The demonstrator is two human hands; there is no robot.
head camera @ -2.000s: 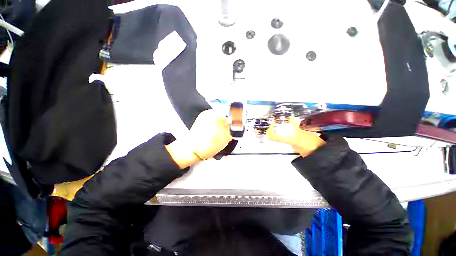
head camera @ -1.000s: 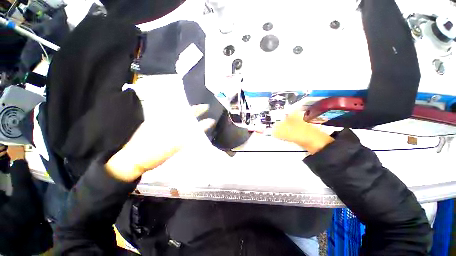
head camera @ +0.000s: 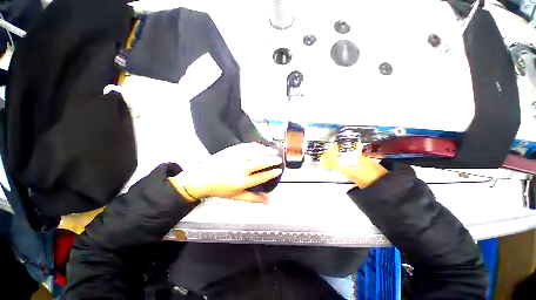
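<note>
A long black sleeve-like tube of cloth (head camera: 218,111) runs from the upper left down to the needle area (head camera: 314,149) of a white sewing machine (head camera: 385,96). My left hand (head camera: 232,173) lies over the cloth's rounded dark end, with fingers on top and thumb lower on the white bed. The cloth under the palm is hidden. My right hand (head camera: 355,167) is at the small metal parts just right of the needle area. Its fingertips are overexposed, and I cannot tell if they hold anything. An upright part with an orange-brown face (head camera: 295,143) stands between the hands.
A large black garment heap (head camera: 64,117) lies at left, with a white piece (head camera: 201,76) on the tube. A black strap (head camera: 492,88) drapes over the machine at right, across a red-framed object (head camera: 414,147). A ruler strip (head camera: 282,236) lines the front edge; blue plastic (head camera: 379,275) is below.
My left hand was lifted and blurred away from the cloth end one second ago; now it rests on it. My right hand stays near the needle area. The camera view has shifted.
</note>
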